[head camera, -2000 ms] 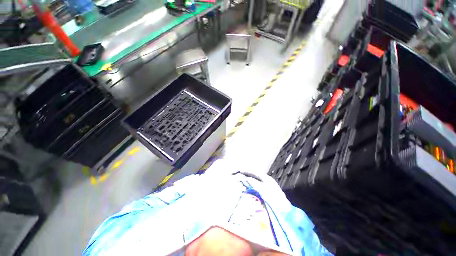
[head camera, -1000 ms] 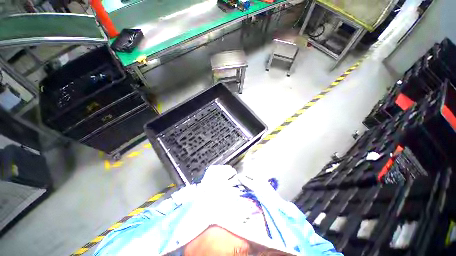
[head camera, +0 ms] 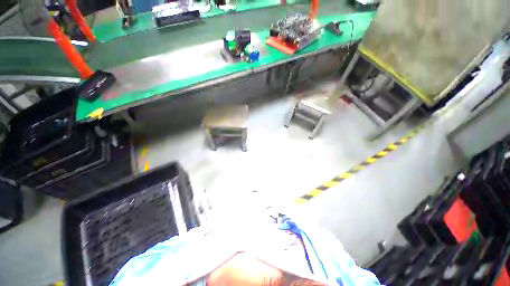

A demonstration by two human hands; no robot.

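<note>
An open black tote point(head camera: 126, 187) lies at the lower left, close in front of my body. A dark patterned grid shows on its floor, and my blue and white clothing covers its lower right part. I make out neither my left hand nor my right hand; the area around my chest and the tote's right side is overexposed white. On the green-edged bench point(head camera: 168, 84) ahead stand a black block with green and blue parts point(head camera: 240, 46) and a dark studded plate point(head camera: 293, 28) on a red pad point(head camera: 279, 46).
Two metal stools point(head camera: 225, 120) stand before the bench. Black totes point(head camera: 56, 162) are stacked at the left, and more point(head camera: 425, 212) at the lower right, one with a red sheet point(head camera: 460, 219). Yellow-black floor tape point(head camera: 358, 167) runs diagonally. A yellow-edged table point(head camera: 430, 50) stands upper right.
The view has moved nearer the bench and stools. The patterned tote has shifted to the lower left of the picture, and the right-hand tote stacks have slid towards the lower right edge.
</note>
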